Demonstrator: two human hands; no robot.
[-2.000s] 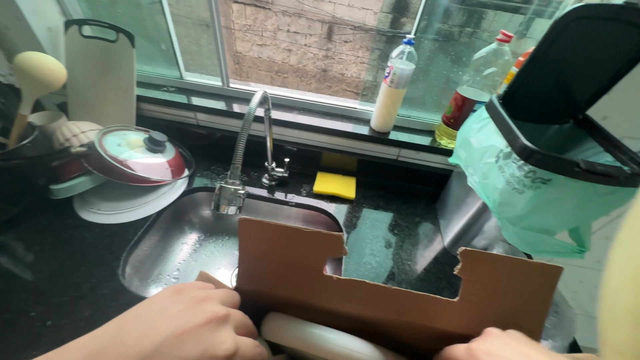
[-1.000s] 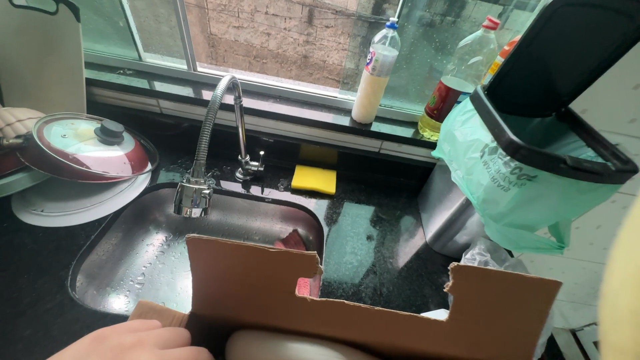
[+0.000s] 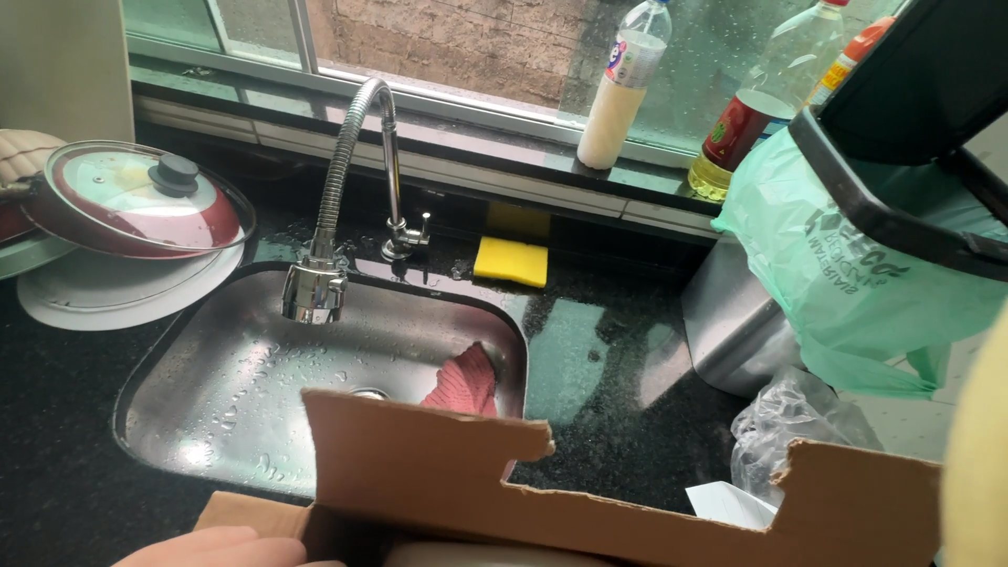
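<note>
A cardboard box (image 3: 630, 524) with a torn, notched flap stands at the bottom of the view, in front of the sink. Inside its near part the edge of a pale rounded object (image 3: 488, 554) shows. My left hand (image 3: 228, 549) is at the bottom left, beside a small side flap (image 3: 252, 516) of the box; only the backs of some fingers show, so its grip is hidden. My right hand is out of the picture. Beyond the box, a red cloth (image 3: 466, 382) lies in the steel sink (image 3: 260, 378), under a flexible chrome faucet (image 3: 315, 291).
A yellow sponge (image 3: 510, 262) lies behind the sink. At left, a lidded red pan (image 3: 134, 201) rests over a white plate (image 3: 118, 291). A bin with a green bag (image 3: 850, 260), crumpled clear plastic (image 3: 787, 425) and white paper (image 3: 728, 504) are at right. Bottles (image 3: 622, 94) line the sill.
My right hand, on the box two seconds ago, has left the view. My left hand shows less than before. The red cloth in the sink is now more visible. The view has shifted.
</note>
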